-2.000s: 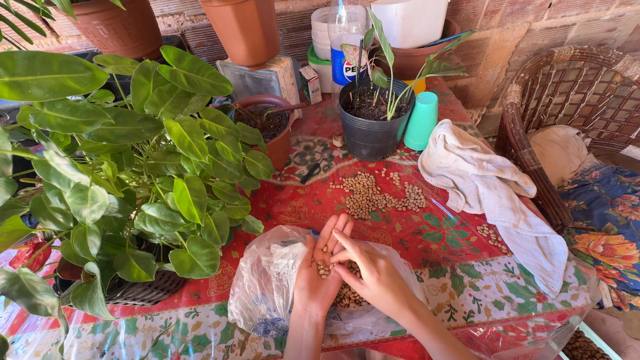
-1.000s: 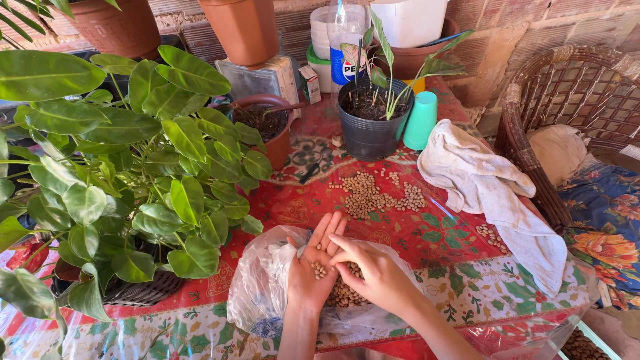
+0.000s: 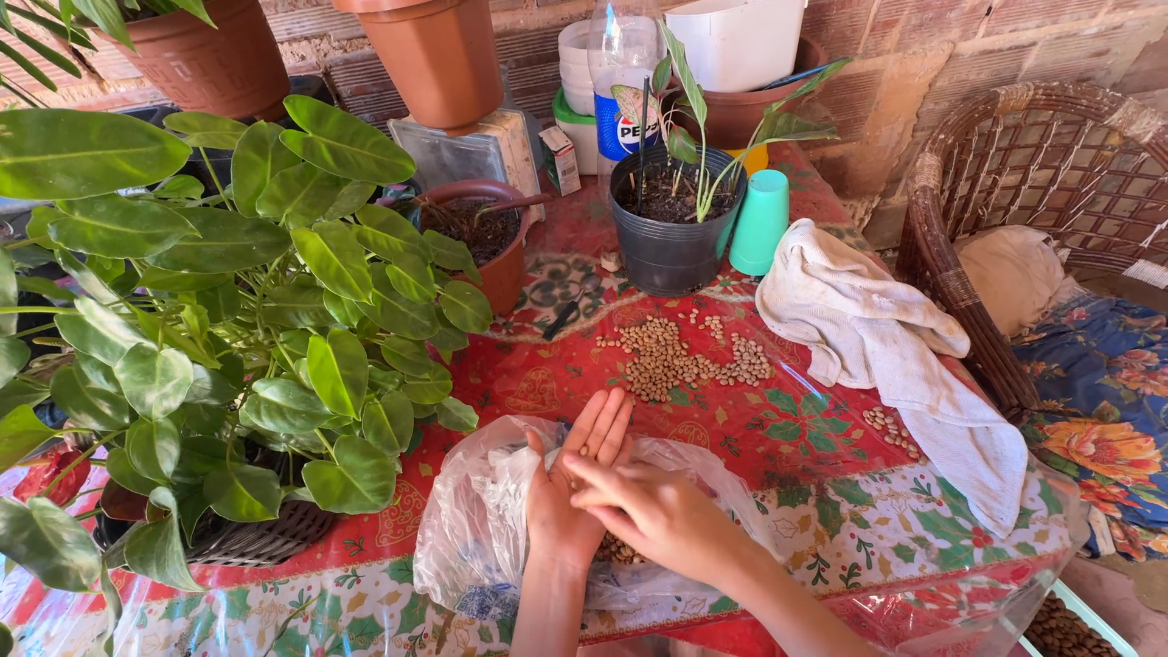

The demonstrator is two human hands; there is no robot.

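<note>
My left hand (image 3: 570,497) is palm up with its fingers extended, over a clear plastic bag (image 3: 470,511) on the table. At least one small tan bean lies near its fingers; my right hand (image 3: 662,516) covers much of the palm. The right hand's fingers reach over the left, and whether they pinch a bean is hidden. Below both hands, more beans (image 3: 619,550) show in the bag. Beyond the fingertips, a pile of beans (image 3: 662,360) is spread on the red patterned tablecloth (image 3: 538,388), and a smaller group (image 3: 891,431) lies by a white cloth (image 3: 858,306).
A leafy potted plant (image 3: 246,338) fills the left side. At the back stand a black pot (image 3: 673,239), a turquoise cup (image 3: 760,224), a plastic bottle (image 3: 625,109) and a terracotta pot (image 3: 497,251). A wicker chair (image 3: 949,237) is at right, a container of brown pieces (image 3: 1063,630) lower right.
The left palm showed several beans earlier; now the right hand lies farther across it and hides most of the palm. The bean pile beyond looks the same.
</note>
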